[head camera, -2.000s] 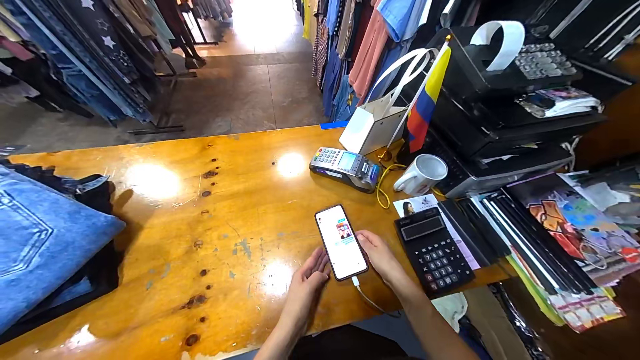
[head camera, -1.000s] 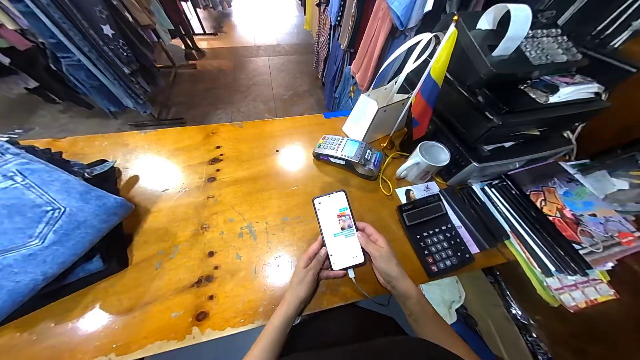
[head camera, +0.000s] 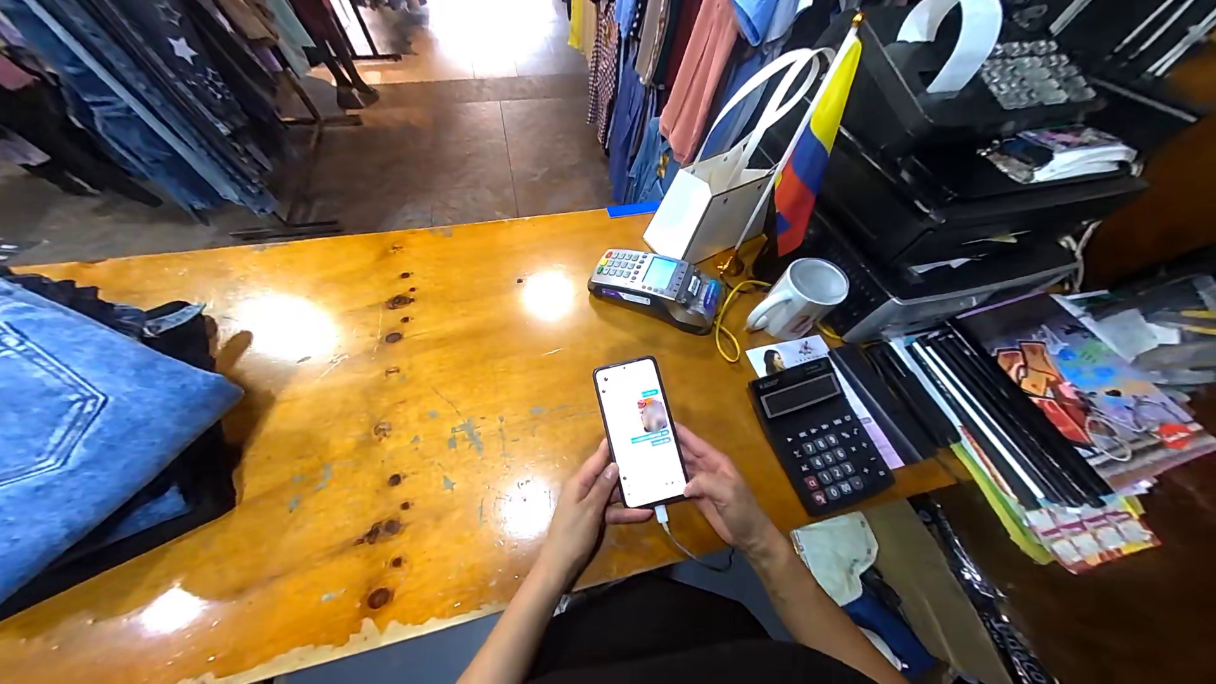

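A smartphone (head camera: 642, 442) with a lit screen is held upright between both hands, over the near part of a varnished wooden counter (head camera: 456, 351). My left hand (head camera: 584, 503) grips its lower left edge, thumb near the screen's side. Around the lower right edge closes my right hand (head camera: 719, 484). A white charging cable (head camera: 662, 518) is plugged into the phone's bottom end and runs down to the right. Right of my right hand lies a black desk calculator (head camera: 822, 437). Fingers behind the phone are partly hidden.
Folded jeans (head camera: 85, 408) are stacked at the left. Beyond the phone stand a card payment terminal (head camera: 655, 285), a white mug (head camera: 803, 296), a white paper bag (head camera: 708, 204) and a small flag (head camera: 812, 152). Folders and magazines (head camera: 1007, 418) lie right, below a black cash register (head camera: 950, 104).
Both hands keep hold of the phone. My left hand has shifted from the phone's lower end to a closer grip at its left edge. The picture on the screen has changed position.
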